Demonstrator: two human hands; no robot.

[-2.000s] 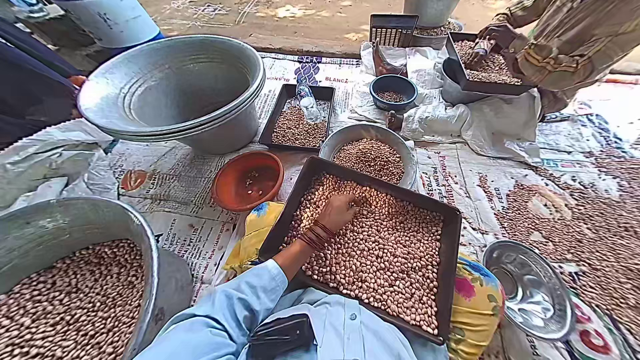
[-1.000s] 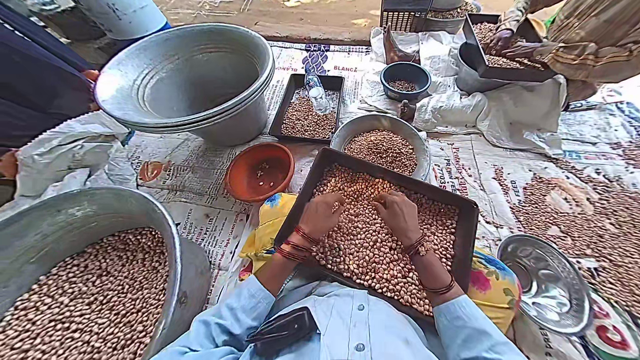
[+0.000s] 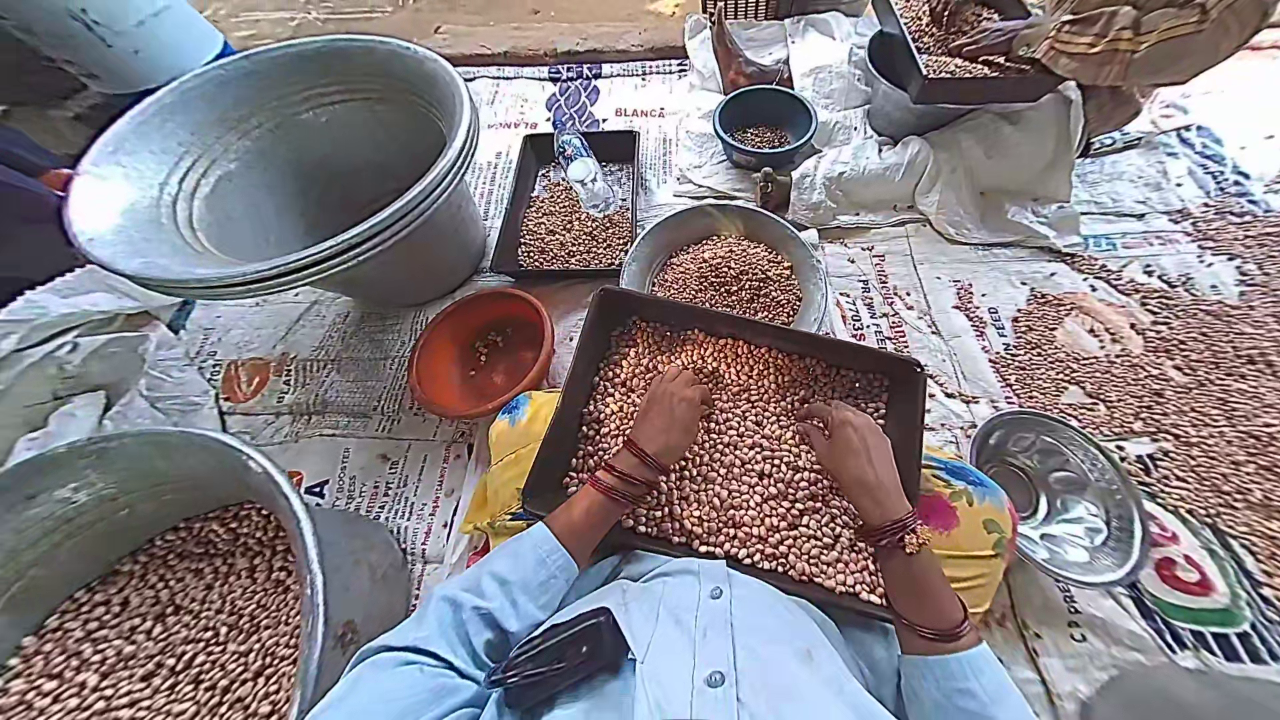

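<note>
A dark rectangular tray (image 3: 905, 430) full of pinkish-brown nuts or seeds (image 3: 740, 490) rests on my lap. My left hand (image 3: 672, 415) touches the nuts left of the tray's middle, fingers curled down; whether it grips any is hidden. My right hand (image 3: 850, 450) is over the nuts on the right, thumb and fingers bent close together; I cannot see anything between them. Just beyond the tray stands a round metal bowl (image 3: 812, 275) of the same nuts. An orange-red bowl (image 3: 430, 375) with a few pieces inside sits to the left.
Large stacked metal basins (image 3: 440, 235) stand back left; a metal tub (image 3: 365, 580) of nuts is near left. Beyond are a smaller tray (image 3: 505, 240) with a plastic bottle (image 3: 585, 175) and a blue bowl (image 3: 730, 145). A steel bowl (image 3: 1060, 500) and spread nuts lie right. A co-worker's hand (image 3: 990, 40) is back right.
Two seconds ago only my left hand was in the tray; my right hand has since come in over the nuts. My hands are now farther apart than one second ago.
</note>
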